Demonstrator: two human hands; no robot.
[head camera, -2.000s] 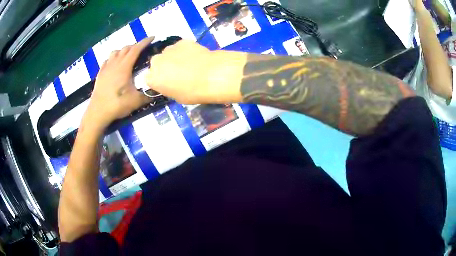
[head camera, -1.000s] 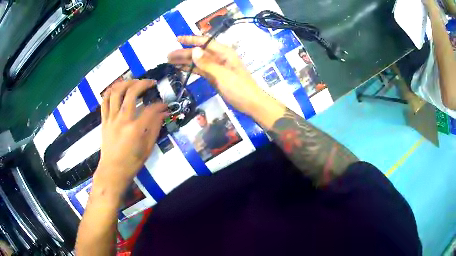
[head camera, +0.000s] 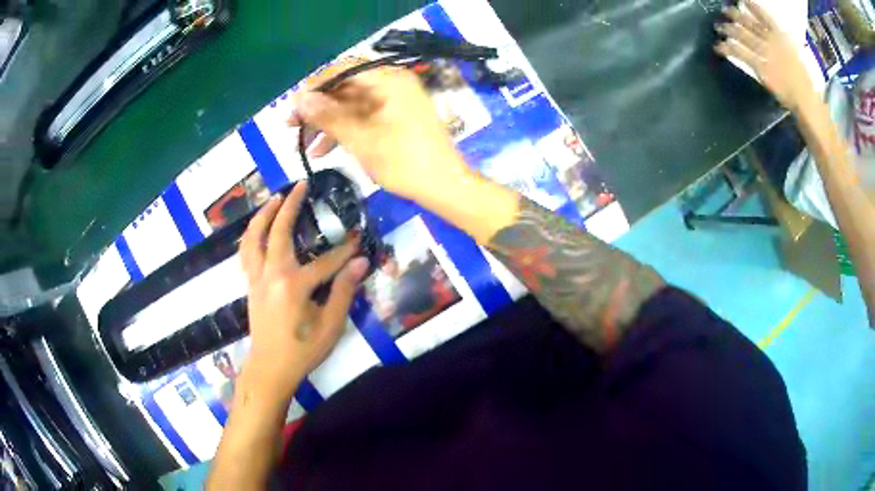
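A long black housing (head camera: 177, 361) lies open side up on the printed sheet, with a silver-white inner strip (head camera: 187, 309) down its middle. My left hand (head camera: 295, 288) rests on the housing near its crowded right end, thumb and fingers spread around the wiring compartment (head camera: 331, 216). My right hand (head camera: 384, 125) is above that end, its thumb and fingertips pinching the black power cord (head camera: 305, 153), which runs down into the housing. The bundled part of the cord (head camera: 432, 45) lies beyond my right hand at the sheet's far edge.
The printed sheet (head camera: 336, 360) lies under the housing. Another black housing (head camera: 115, 81) is on the green belt (head camera: 259, 48). Several black housings (head camera: 58, 412) stand at the lower left. A coworker's arm (head camera: 815, 125) is at the upper right. Red shows below the sheet.
My right hand has moved left with the cord, and the cord bundle has shifted left. My left hand has moved right and lies nearer the compartment. The housing has moved slightly right.
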